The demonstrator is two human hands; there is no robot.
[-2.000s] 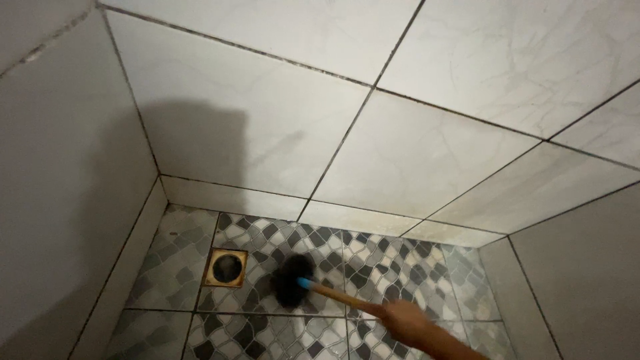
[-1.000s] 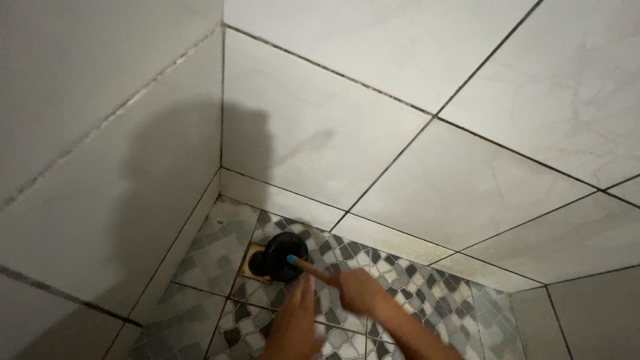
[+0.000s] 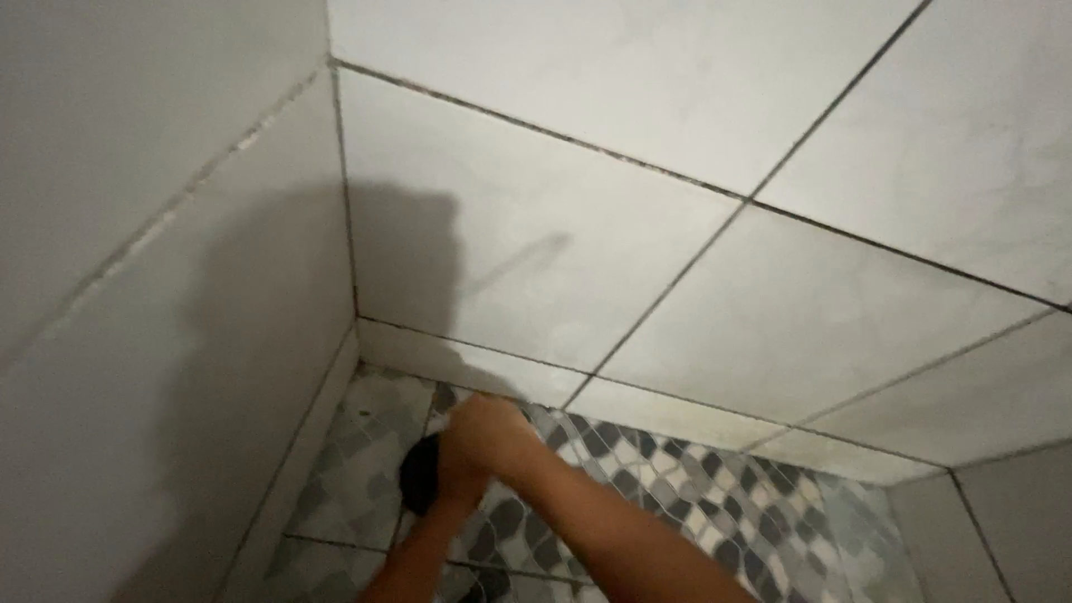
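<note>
Both my hands are together low in the view, over the pebble-patterned floor tiles. My right hand [image 3: 494, 431] is closed around the plunger's handle, which it mostly hides. My left hand [image 3: 461, 477] lies against it, lower and to the left, also closed on the handle as far as can be seen. The black rubber cup of a plunger [image 3: 420, 475] shows to the left of my hands, down at the floor. The square floor drain is hidden behind the cup and hands.
White wall tiles [image 3: 536, 209] with dark joints rise behind the floor. A left wall [image 3: 268, 335] meets them in a corner and carries a large shadow. Grey and white pebble-patterned tiles [image 3: 670, 477] run to the right, up to another wall [image 3: 997, 511].
The plunger has moved left from beside the drain onto it. My left hand has come in and joined my right hand on the handle. The view has shifted.
</note>
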